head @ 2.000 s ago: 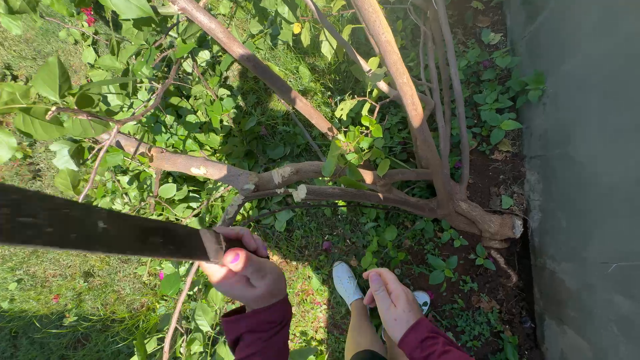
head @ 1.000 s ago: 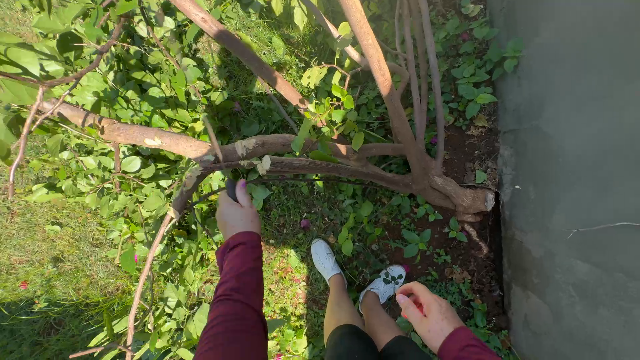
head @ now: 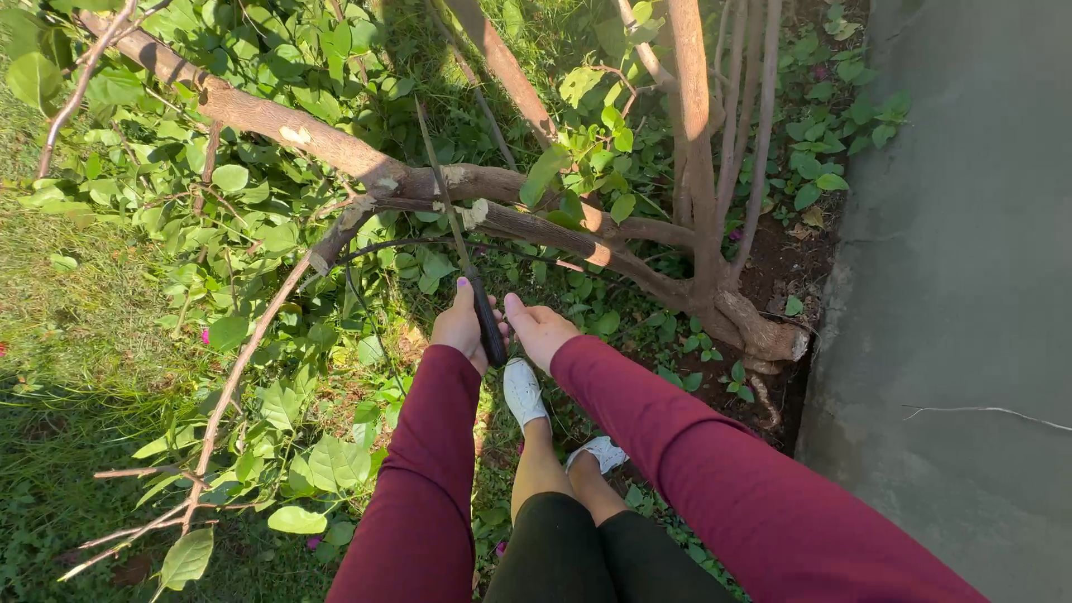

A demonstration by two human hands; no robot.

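In the head view, my left hand [head: 462,325] holds the black handle [head: 486,318] of a long-bladed tool, likely a machete, its thumb along the handle. The narrow-looking blade [head: 442,188] points up and away, crossing in line of sight the cut branches of a shrub. My right hand [head: 540,327] is beside the handle, fingers partly curled; whether it touches the handle I cannot tell. Beyond the hands, a thick branch [head: 293,134] with pale chopped patches runs left from the fork. A lower branch [head: 544,230] bears a pale notch near the blade.
A grey wall [head: 946,293] stands on the right, beside the shrub's base [head: 754,327] and bare soil. Upright stems [head: 691,92] rise near it. Leafy cuttings and a thin bare branch [head: 239,368] spread across the left. My white shoes [head: 523,392] are on the ground below.
The blade, earlier broad and raised at the left, now points away over the branches. My right hand has moved left to beside the handle in my left hand.
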